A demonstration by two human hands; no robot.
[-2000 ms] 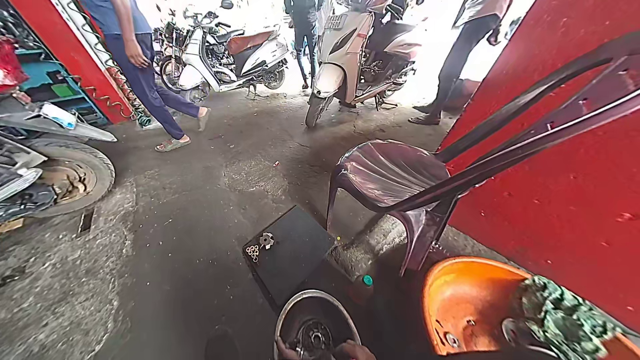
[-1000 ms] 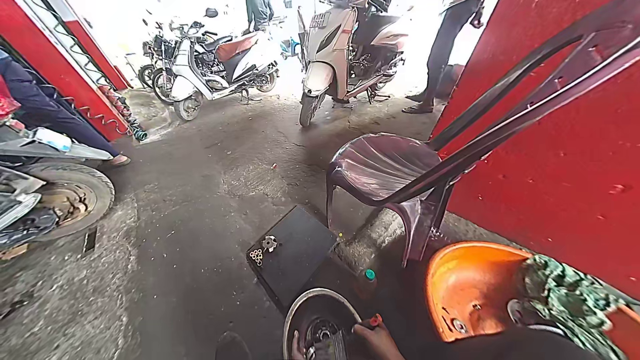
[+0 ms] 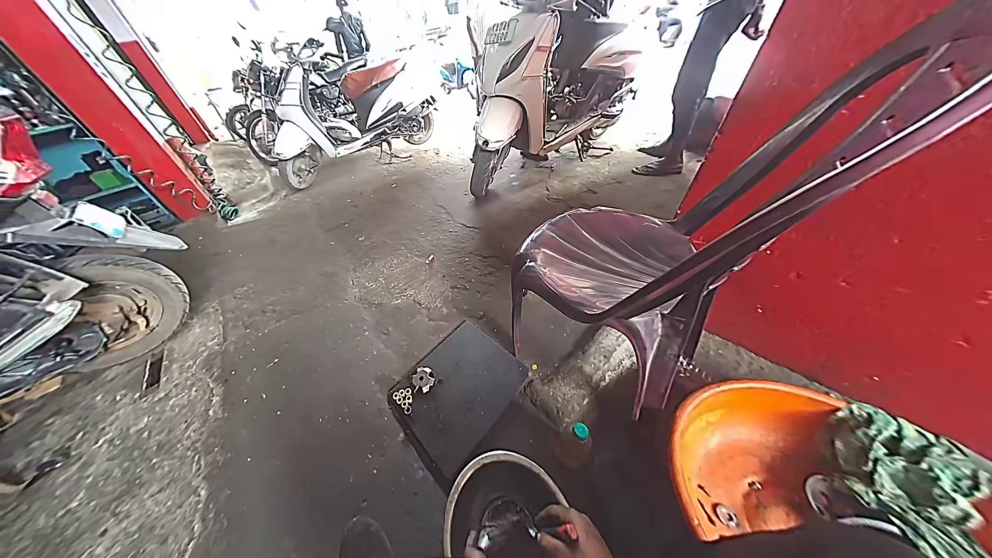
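At the bottom centre is a round metal bowl [image 3: 459,496]. My right hand [image 3: 572,535] is over its right side, closed on a small tool with a red handle [image 3: 568,532]; the tool's working end is hard to make out. My left hand [image 3: 474,547] shows only as fingertips at the lower edge, holding a dark round metal part [image 3: 505,523] inside the bowl. Beyond the bowl a black flat board [image 3: 473,380] lies on the floor. On it are a notched metal part [image 3: 423,379] and several small rings [image 3: 403,398].
A bottle with a green cap [image 3: 575,444] stands right of the bowl. Further right are an orange basin [image 3: 744,434] with green cloth [image 3: 907,457] and a maroon plastic chair [image 3: 604,256]. A motorcycle wheel [image 3: 132,310] is at the left, parked scooters [image 3: 511,101] and a standing person [image 3: 697,85] ahead.
The person walking at the left has gone out of view. The red-handled tool shows in my right hand from one second ago; it is not visible in the earliest frame.
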